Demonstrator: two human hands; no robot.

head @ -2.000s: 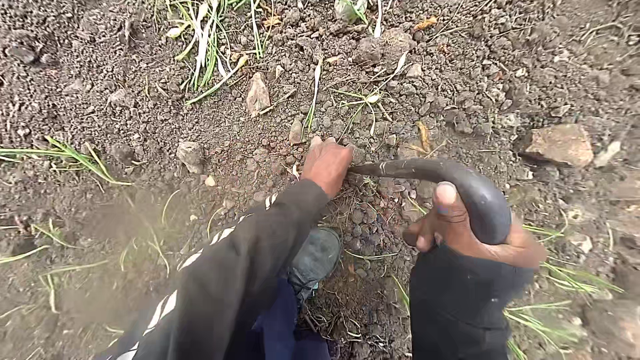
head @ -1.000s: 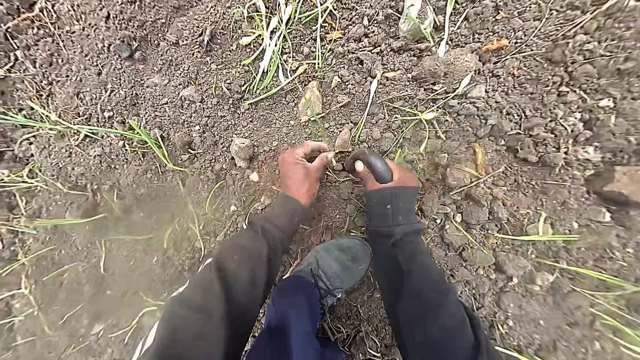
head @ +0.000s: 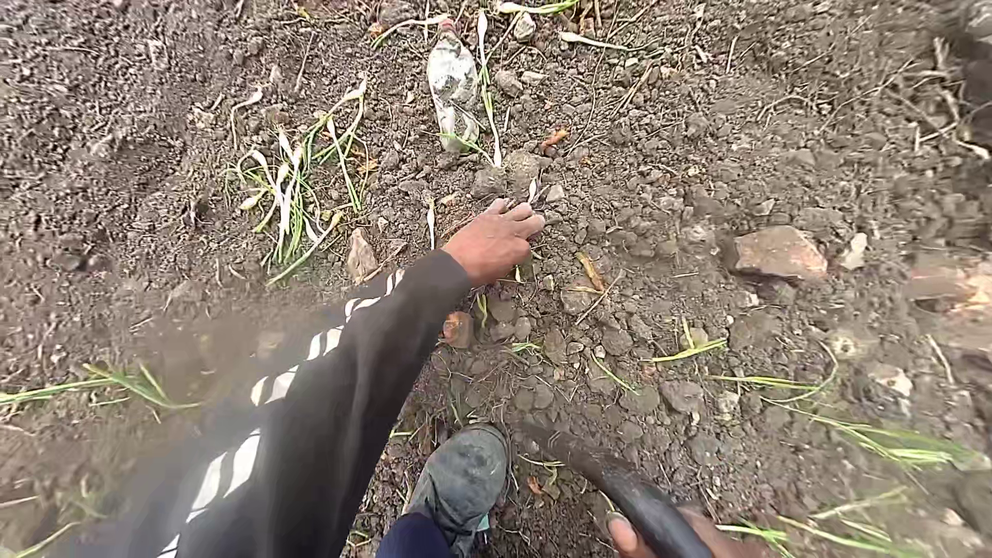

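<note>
My left hand (head: 496, 242) reaches over the soil, its fingertips beside a small white bulb seedling (head: 532, 191); whether they touch it cannot be told. At the bottom right my right hand (head: 666, 535) is closed around a dark curved tool handle (head: 639, 492), partly cut off by the frame. The tool's far end points toward my shoe and blends into the soil. A loose bunch of onion-like seedlings (head: 288, 194) with white bulbs and green leaves lies left of my left hand. Another seedling (head: 490, 93) lies above it, and a small one (head: 431, 223) is beside the wrist.
A crumpled, dirty plastic bottle (head: 453, 89) lies at the top centre. A reddish rock (head: 781, 253) sits on the right, and a smaller stone (head: 361, 256) near my left sleeve. My shoe (head: 465, 473) stands at the bottom centre. Green leaves (head: 876, 442) poke out at the lower right.
My hands were close together at the soil one second ago. The left hand has moved forward toward the seedlings, and the right hand with the tool has drawn back toward the lower right.
</note>
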